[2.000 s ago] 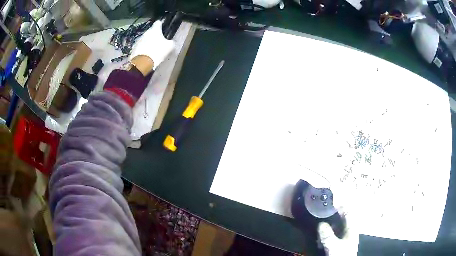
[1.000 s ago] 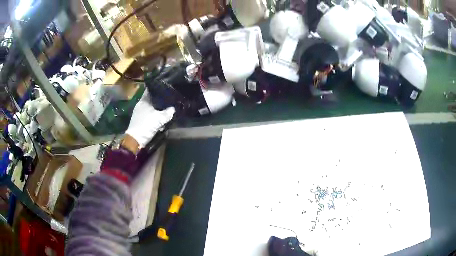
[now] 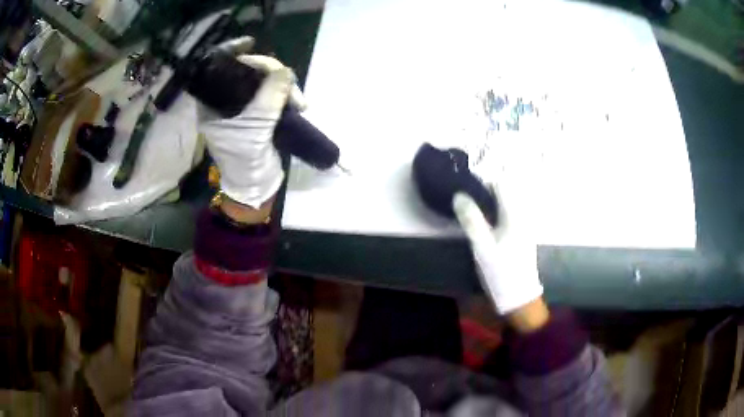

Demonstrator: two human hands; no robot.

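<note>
My left hand (image 3: 249,134), in a white glove, is closed around a thick black electric screwdriver (image 3: 308,140). Its thin bit points right and down over the left edge of the white sheet (image 3: 375,98). The screwdriver's rear part is blurred at the upper left. My right hand (image 3: 498,252), also in a white glove, holds a black camera shell (image 3: 443,179) at its lower right side, at the sheet's front part. The shell is left of and below the scattered small screws (image 3: 510,110). The bit and the shell are apart.
The pale tray (image 3: 175,171) at the left bears dark tools (image 3: 135,147) and a black part (image 3: 95,140). A brown open carton (image 3: 61,134) stands beside them. A red container (image 3: 53,269) and cartons lie below the bench's dark green front edge (image 3: 367,254).
My left hand has come back from the camera pile at the rear with the electric screwdriver in it. The view has tilted down, and my right hand with the black shell shows fully again.
</note>
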